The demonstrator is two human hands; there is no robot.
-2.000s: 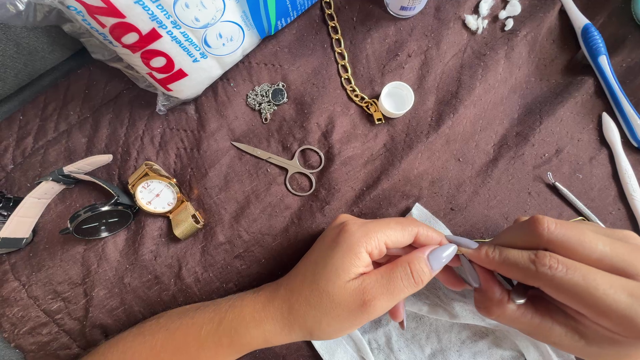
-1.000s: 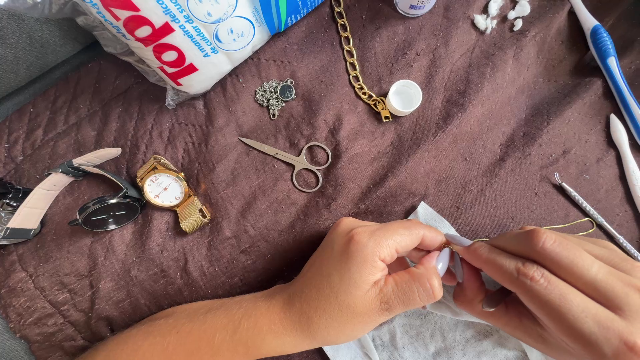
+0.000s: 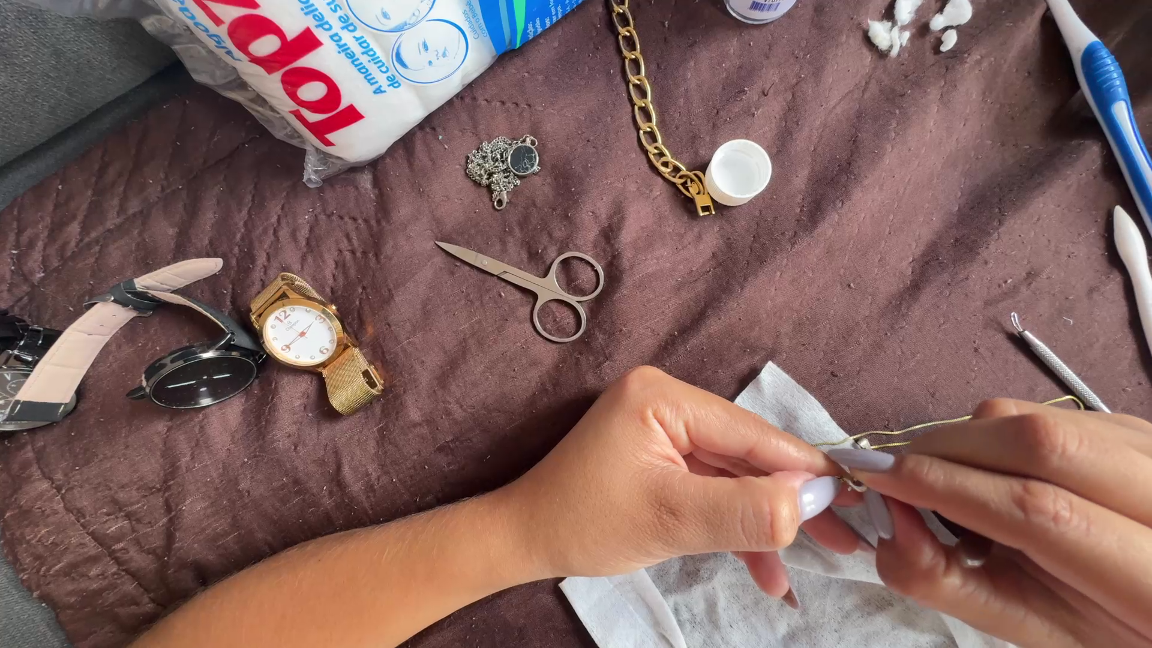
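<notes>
At the lower right, my left hand [image 3: 693, 477] pinches a small metal piece of a thin gold chain [image 3: 936, 425] between thumb and index finger. My right hand [image 3: 1017, 513] meets it there, its fingertips closed on the same piece; the exact shape of the piece is mostly hidden by the nails. From the fingers the chain runs right, over and behind my right hand, and forms a loop beside a metal cuticle tool [image 3: 1057, 364]. Under both hands lies a white cloth [image 3: 720, 603] with grey smudges. A ring is on my right hand.
Small scissors [image 3: 540, 288], a silver chain with a dark pendant [image 3: 504, 166], a gold watch [image 3: 301, 333], a black-cased watch [image 3: 202, 376], a thick gold chain [image 3: 641, 99], a white cap [image 3: 738, 172], a cotton package [image 3: 360, 72], cotton bits [image 3: 904, 22] and a blue-and-white handle [image 3: 1111, 90] lie on the brown quilted cover.
The thin gold chain shows more between my hands than before, with a strand now above my left fingertips. Both hands stay close together over the cloth.
</notes>
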